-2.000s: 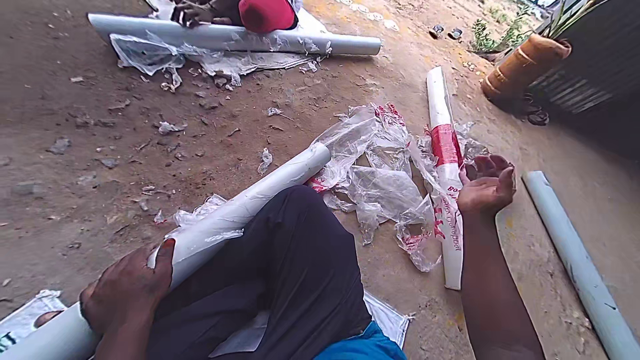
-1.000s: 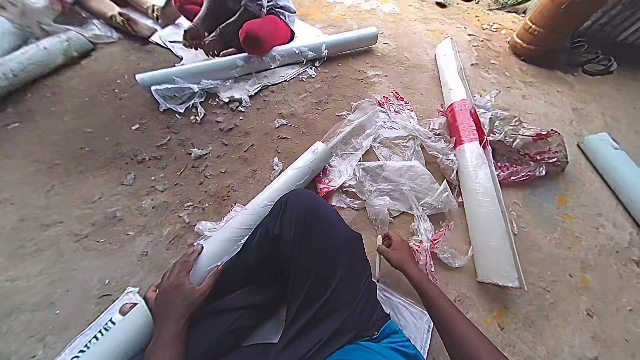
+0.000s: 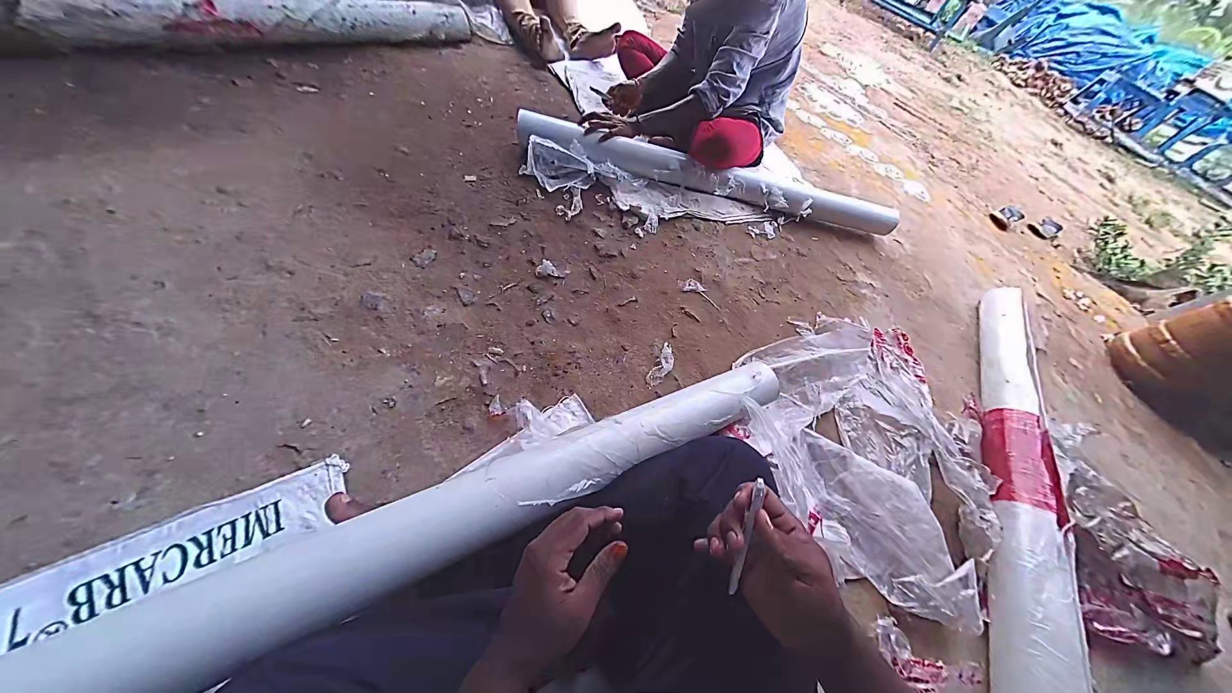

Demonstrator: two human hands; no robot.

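Observation:
A long pale grey plastic pipe (image 3: 462,520) lies slantwise across my lap, bits of clear film clinging to it. My left hand (image 3: 568,577) is off the pipe, fingers curved and apart, with nothing in it. My right hand (image 3: 770,549) holds a thin, light-coloured stick-like tool (image 3: 747,537) above my knee; its exact kind cannot be told. Torn clear plastic film (image 3: 866,481) with red print is heaped beside the pipe's far end. Under the pipe, at left, shows a white woven sack (image 3: 192,549) bearing writing.
Another pipe in film with a red band (image 3: 1025,462) lies at right. Ahead, a seated person (image 3: 731,77) has both hands at a similar pipe (image 3: 828,207). A large wrapped roll (image 3: 250,24) is at top left, a brown container (image 3: 1179,356) at right, sandals (image 3: 1025,223) beyond.
My left hand has let go of the pipe and come to the right, near my right hand. The right hand, open two seconds ago, now holds the thin tool up. The view has shifted.

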